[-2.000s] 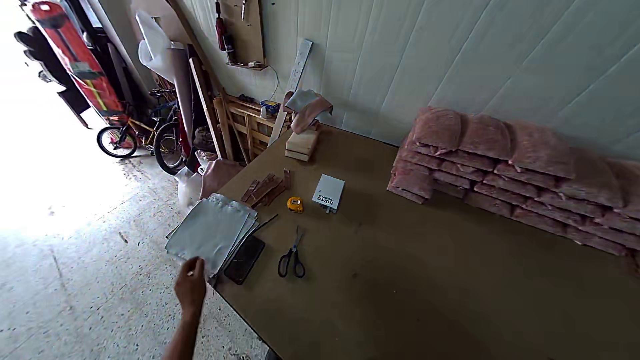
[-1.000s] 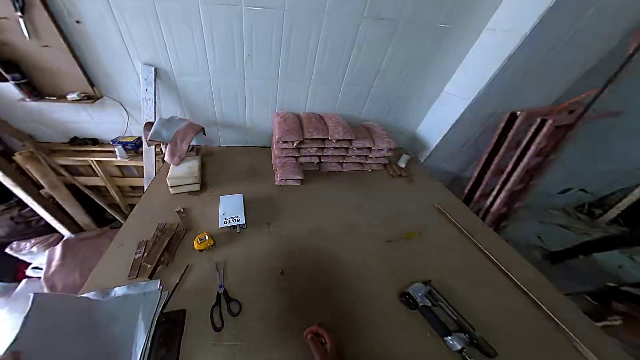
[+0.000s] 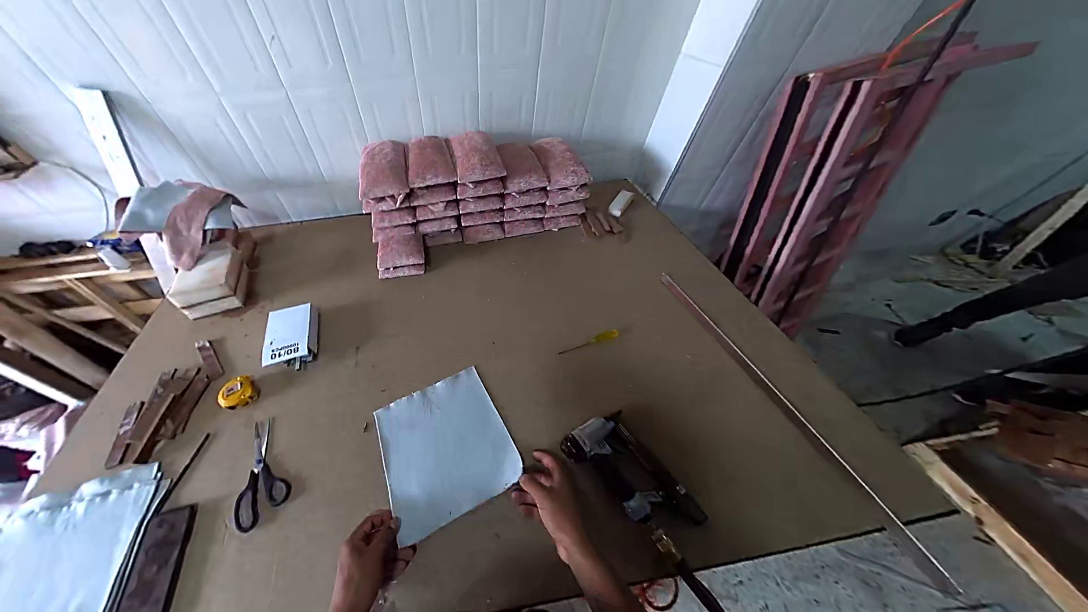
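A pale blue-grey fabric piece [image 3: 449, 459] lies on the brown tabletop. My left hand [image 3: 367, 552] pinches its near left corner, while my right hand [image 3: 546, 493] grips its right corner. Just right of that hand is a pneumatic stapler [image 3: 633, 467] with a hose fitting. Black-handled scissors [image 3: 260, 480] and a yellow tape measure [image 3: 238, 392] lie to the left, near a white staple box [image 3: 289, 334]. Beyond the fabric, to the right, is a yellow-handled screwdriver [image 3: 591, 341]. More pale fabric pieces [image 3: 76, 540] are stacked at the near left.
Pink stuffed fabric packets [image 3: 476, 187] are stacked by the wall. Brown strips [image 3: 161, 408] and foam blocks [image 3: 208, 280] sit at the left. A long thin strip [image 3: 799, 416] runs along the right side and past the table edge. Pinkish frames [image 3: 833, 178] lean beyond it.
The view has swung right since the oldest frame. A pale fabric piece now lies between both hands, where the frame of a second ago shows bare tabletop and one hand at the near edge.
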